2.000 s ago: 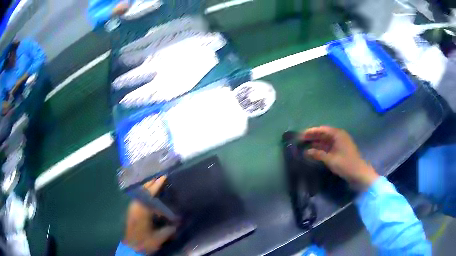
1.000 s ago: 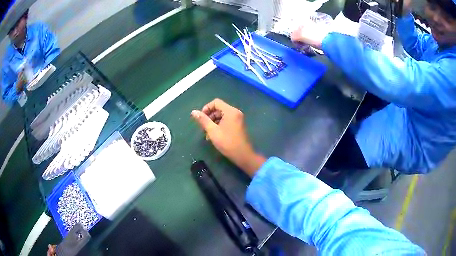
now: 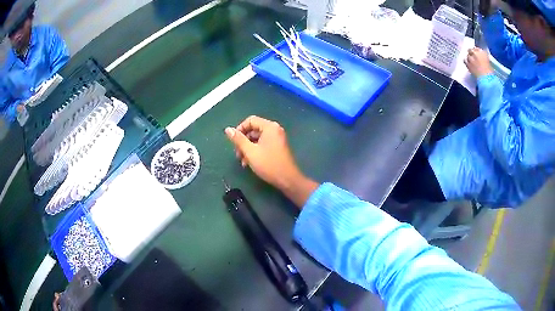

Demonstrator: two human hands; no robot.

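The black electric screwdriver (image 3: 261,243) lies on the dark green table, its thin bit pointing up the view. My right hand (image 3: 265,150) is above the table beyond the screwdriver, apart from it, with fingers curled and thumb forward. No object shows in it, but the curled fingers hide the grip. Only a fingertip of my left hand (image 3: 57,302) shows at the lower left edge, against a grey metal piece (image 3: 80,289). A round white dish (image 3: 175,164) of small dark hardware and a blue bin (image 3: 81,246) of silvery pieces stand on the left.
A plain white block (image 3: 134,212) sits between bin and dish. Behind is a dark green crate (image 3: 143,124) of stacked white arms (image 3: 88,164). A blue tray (image 3: 359,91) holds white cable-like sticks. A person in blue (image 3: 505,133) sits right; another (image 3: 30,54) is far left.
Two seconds ago my right hand was at the screwdriver; now it is away from it. My left hand has almost left the view. The other person's hand has drawn back from behind the blue tray.
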